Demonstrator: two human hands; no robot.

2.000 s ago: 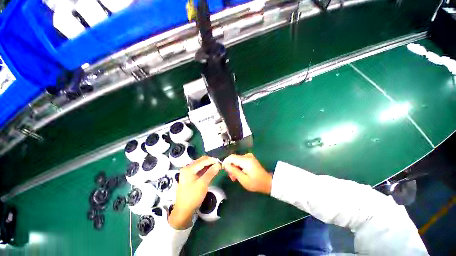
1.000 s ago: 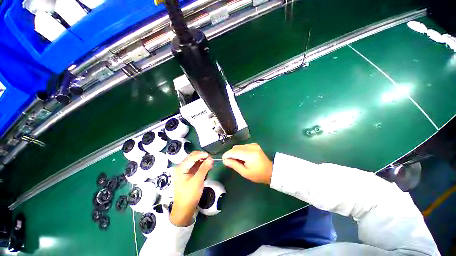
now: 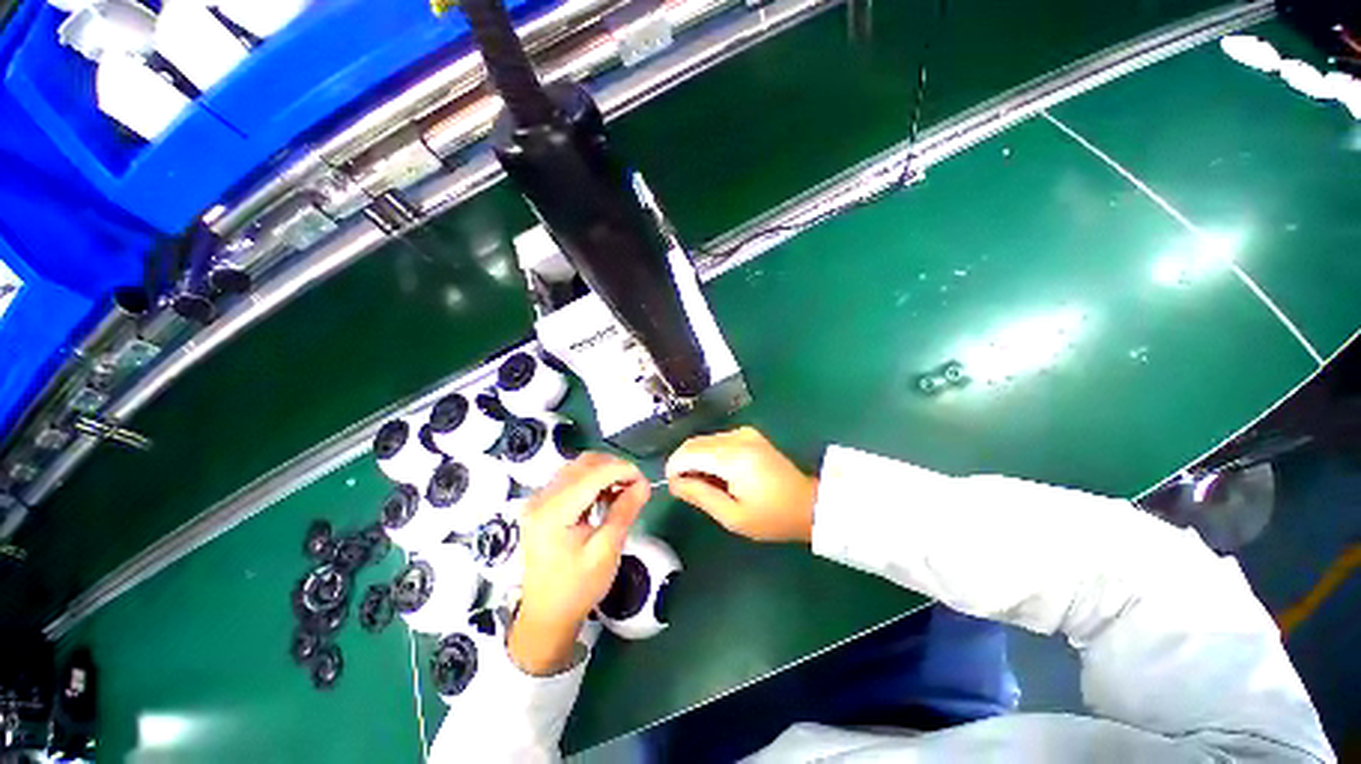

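Observation:
My left hand (image 3: 570, 549) and my right hand (image 3: 746, 485) are close together over the bench, fingertips pinched. A tiny pale thin part (image 3: 658, 482) shows between their fingertips; what it is cannot be told. White housings (image 3: 466, 484) with dark round centres stand grouped to the left, partly hidden by my left hand. One white housing (image 3: 639, 587) stands just right of my left wrist. A loose pile of black rings (image 3: 321, 591) lies left of the housings.
A black electric screwdriver (image 3: 605, 224) hangs over the light grey screw feeder (image 3: 597, 358) behind my hands. A small black part (image 3: 940, 378) lies on the green mat at right. Blue bins (image 3: 284, 93) stand at the back left. Loose white parts (image 3: 1296, 70) lie at the far right.
My hands stay nearly in place with fingertips pinched; the gap between them widened, then narrowed a little. The screwdriver and feeder appear further left as the view shifted.

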